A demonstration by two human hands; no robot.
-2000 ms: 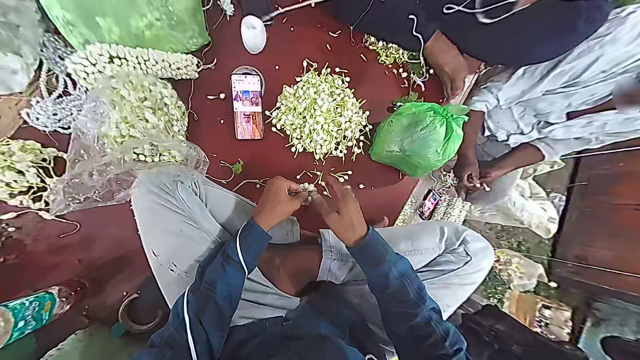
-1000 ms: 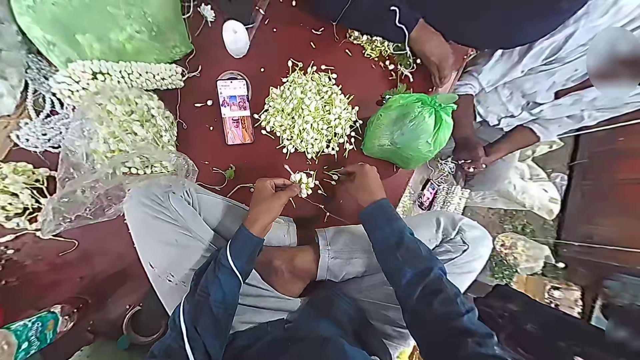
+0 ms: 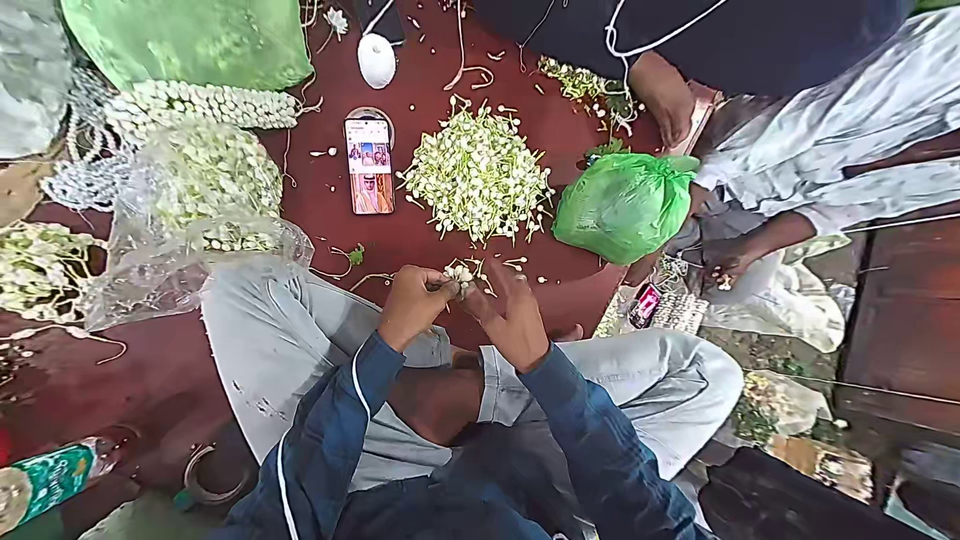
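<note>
My left hand (image 3: 417,301) pinches a small cluster of white flower buds (image 3: 459,276) between thumb and fingertips. From the right, my right hand (image 3: 510,313) touches or nearly touches the same cluster, its fingers partly spread; whether it grips a stem cannot be told. Just beyond both hands lies a round heap of white buds with green stems (image 3: 480,176) on the dark red surface. A thin pale strand (image 3: 369,279) runs out to the left of my left hand.
A smartphone (image 3: 370,169) and a white oval object (image 3: 376,61) lie left of the heap, a tied green plastic bag (image 3: 626,206) right of it. Clear plastic with buds (image 3: 217,180) and a white bud garland (image 3: 217,105) are at left. Another person's hands (image 3: 664,97) are at upper right.
One second ago my right hand was farther from the cluster, beside loose stems; it is now back against or close to the cluster. My left hand has kept its hold.
</note>
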